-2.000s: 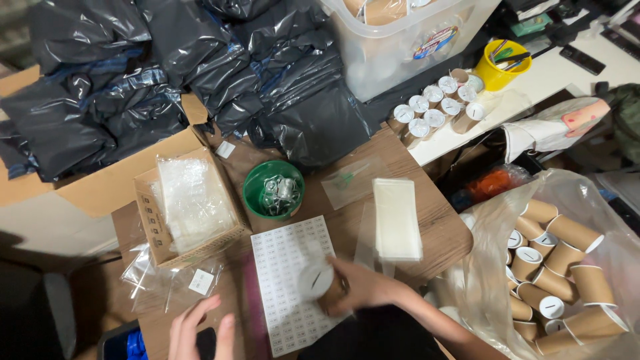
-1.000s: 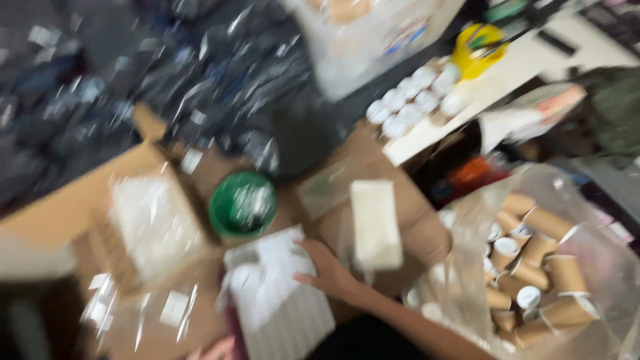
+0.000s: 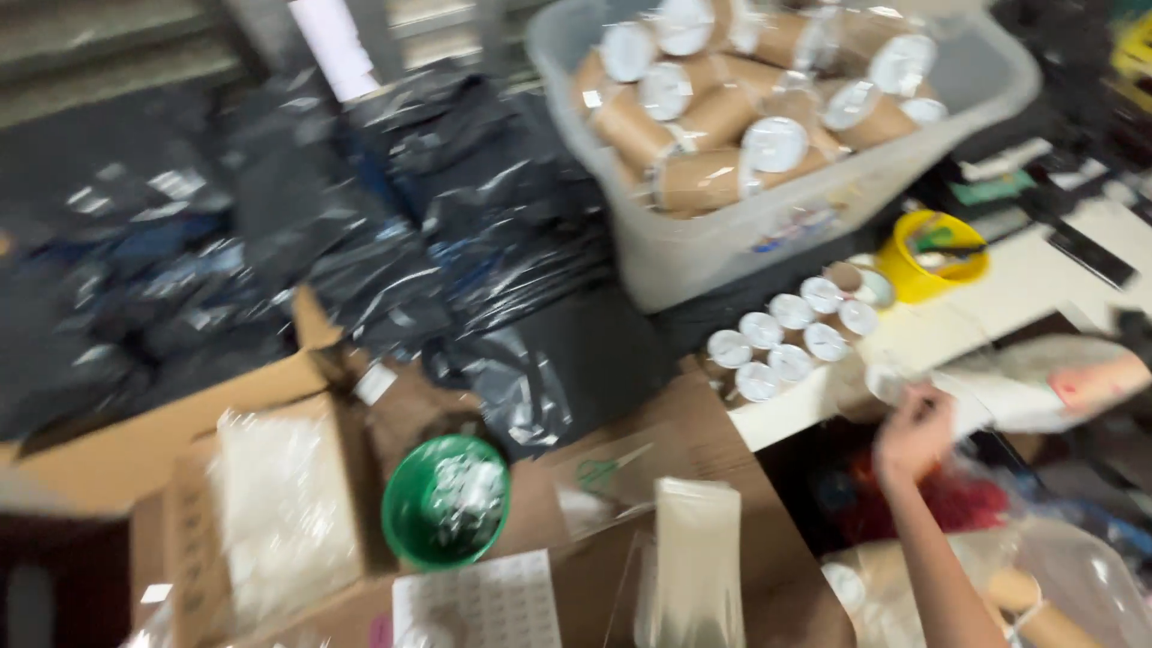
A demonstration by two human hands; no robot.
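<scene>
My right hand [image 3: 916, 432] reaches out at the right, its fingers closed at the white-capped end of a blurred cardboard tube [image 3: 850, 389]. Just left of it, several capped cardboard tubes [image 3: 790, 362] stand upright in two rows on a white surface. Below my forearm, a clear plastic bag [image 3: 1080, 576] holds more tubes. A printed white sheet [image 3: 490, 598] lies at the bottom edge with a round white thing [image 3: 427, 635] on it, partly cut off. My left hand is outside the view.
A translucent bin [image 3: 720, 256] full of tubes stands behind, beside a yellow cup [image 3: 927, 279]. A green bowl [image 3: 405, 513], a stack of clear sleeves [image 3: 697, 558] and an open cardboard box [image 3: 193, 549] of plastic bags are on the brown table. Black plastic packages [image 3: 504, 225] lie behind.
My right hand has moved from the printed sheet out to the right, near the rows of tubes. My left hand has left the view. The view has shifted.
</scene>
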